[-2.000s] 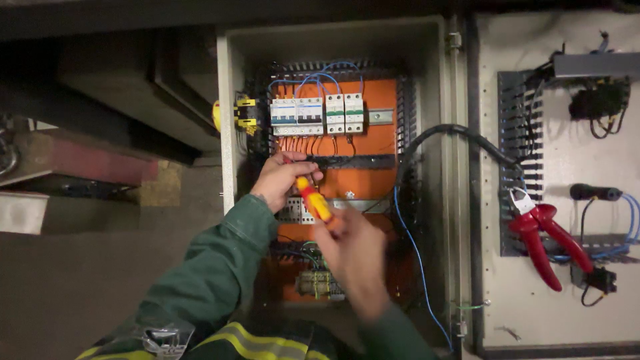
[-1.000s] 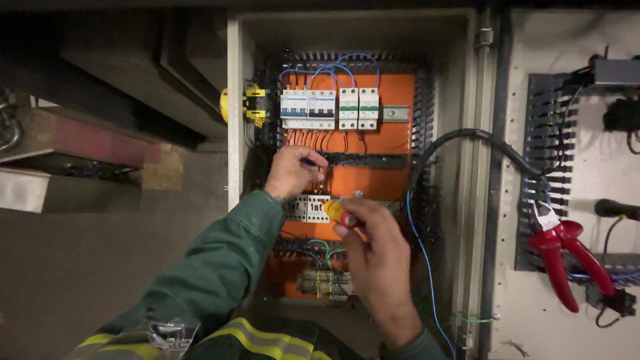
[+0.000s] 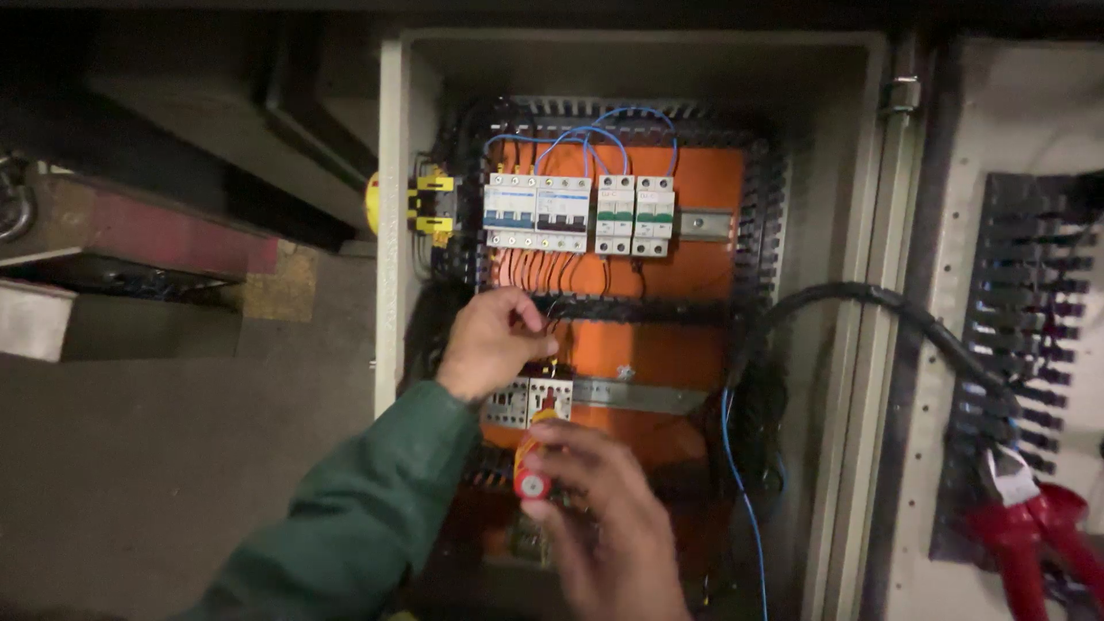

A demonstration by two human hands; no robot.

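Note:
Inside a metal electrical enclosure (image 3: 390, 259), my left hand (image 3: 496, 341) pinches a thin dark wire (image 3: 555, 321) just under the middle wiring duct. Below it, my right hand (image 3: 604, 509) grips a red and yellow screwdriver (image 3: 530, 461), whose shaft points up at a white contactor (image 3: 552, 397). Whether its tip touches a terminal screw, I cannot tell. A second contactor (image 3: 507, 405) sits directly to the left, partly behind my left hand. Higher up, a row of circuit breakers (image 3: 562, 211) is mounted on the orange back plate (image 3: 707, 181), with blue wires looping above and dark wires below.
Red-handled pliers (image 3: 1022, 526) lie on the enclosure door panel (image 3: 923, 552) at the right, by a slotted wiring duct (image 3: 1009, 345). A thick black cable (image 3: 862, 293) arches from the enclosure to the door. A loose blue wire (image 3: 746, 500) hangs at the right. Metal boxes (image 3: 155, 323) stand at the left.
The screwdriver, tilted across the row in the oldest frame, now points upward with its handle end toward me. My right hand has shifted down from beside my left hand.

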